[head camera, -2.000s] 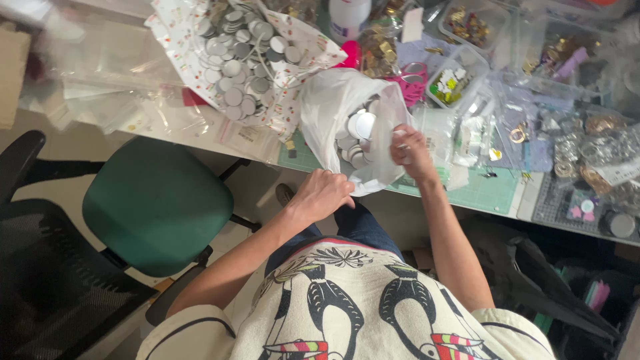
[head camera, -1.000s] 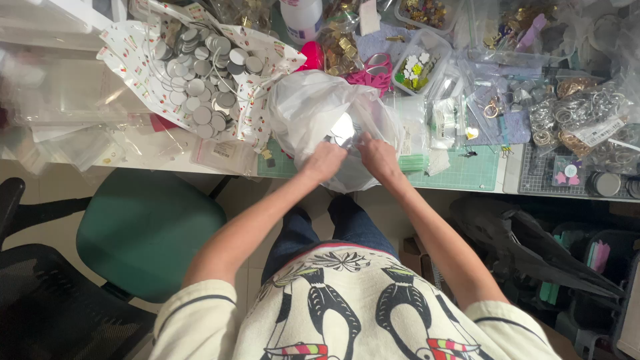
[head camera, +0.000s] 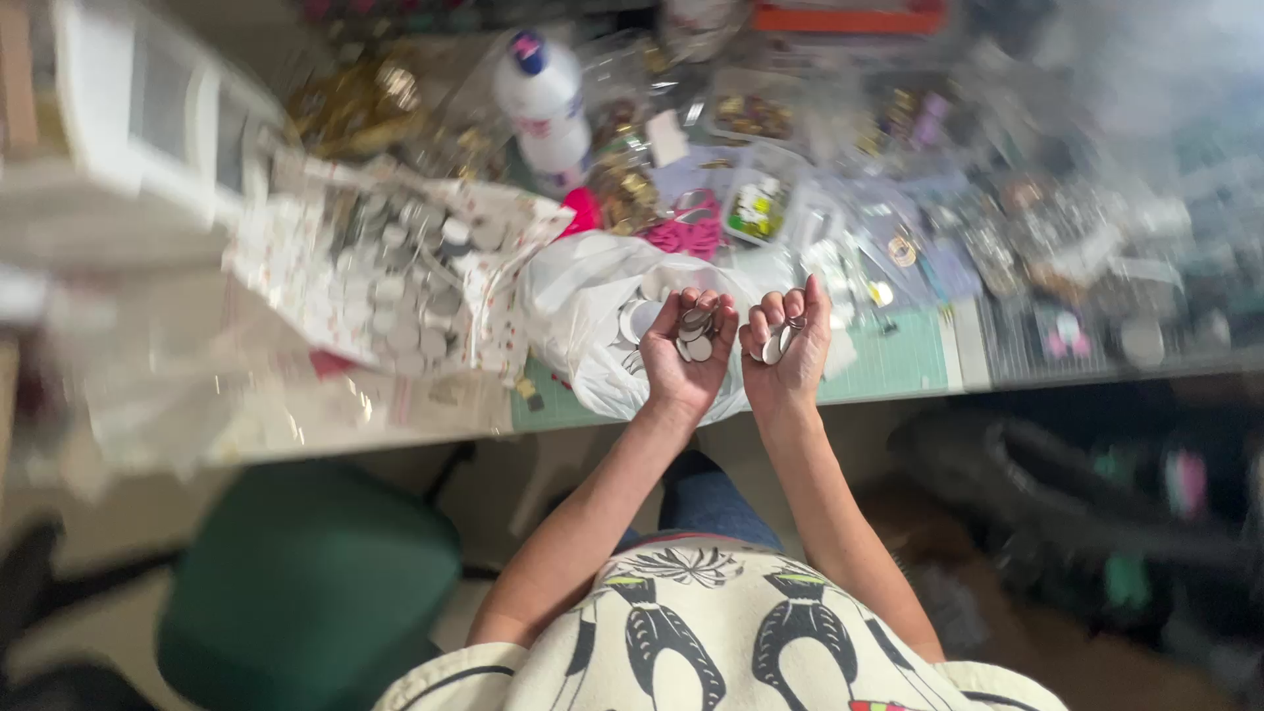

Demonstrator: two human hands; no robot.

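My left hand (head camera: 684,360) is turned palm up above the right part of a white plastic bag (head camera: 583,306), its fingers curled around several round silver-and-white discs (head camera: 697,334). Beside it, my right hand (head camera: 793,351) also faces up and holds several similar discs (head camera: 777,343), at the bag's right edge. More discs (head camera: 637,321) lie inside the bag's mouth. To the left, a patterned sheet or bag (head camera: 504,281) carries a heap of round discs (head camera: 395,286), blurred in this view.
Behind the bag stand a white bottle with a blue cap (head camera: 548,114), pink-handled scissors (head camera: 691,225) and a clear container of small coloured pieces (head camera: 758,202). Bagged metal parts (head camera: 1066,237) crowd the right. Below left is a green chair seat (head camera: 306,583); a green cutting mat (head camera: 889,360) borders the table edge.
Both hands were at the bag's mouth a second ago; now they are raised palm up, with discs showing in each. The view has shifted.
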